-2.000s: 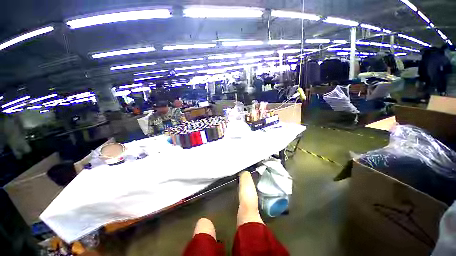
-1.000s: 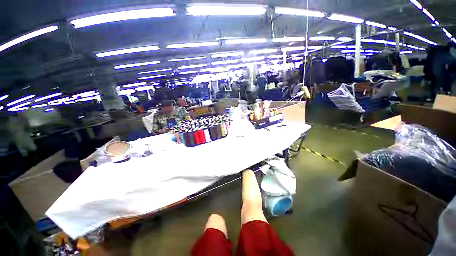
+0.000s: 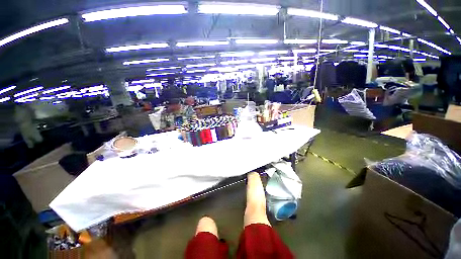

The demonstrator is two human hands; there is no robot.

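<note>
Neither of my hands is in view. My bare knees [image 3: 255, 200] show below the hem of a red dress [image 3: 263, 244] at the bottom middle, beside the table's near edge. The long table in front has a white cloth [image 3: 151, 177] hanging over its edge. A dense cluster of thread spools [image 3: 208, 134] stands toward the back of the table. A dark tray [image 3: 275, 123] with upright items is right of the spools. A round tan object [image 3: 124, 143] lies at the table's left.
A pale bag [image 3: 285, 182] is by the table's near right edge, above a round blue thing [image 3: 284, 209]. An open carton [image 3: 399, 210] with dark plastic-wrapped goods [image 3: 427, 157] stands at right. A carton of small mixed items [image 3: 63, 243] is at lower left. Whitish fabric [image 3: 455, 243] shows at the right rim.
The view has shifted slightly, so the table and its items sit a little farther right in the picture. The person in patterned clothing behind the table is now harder to make out.
</note>
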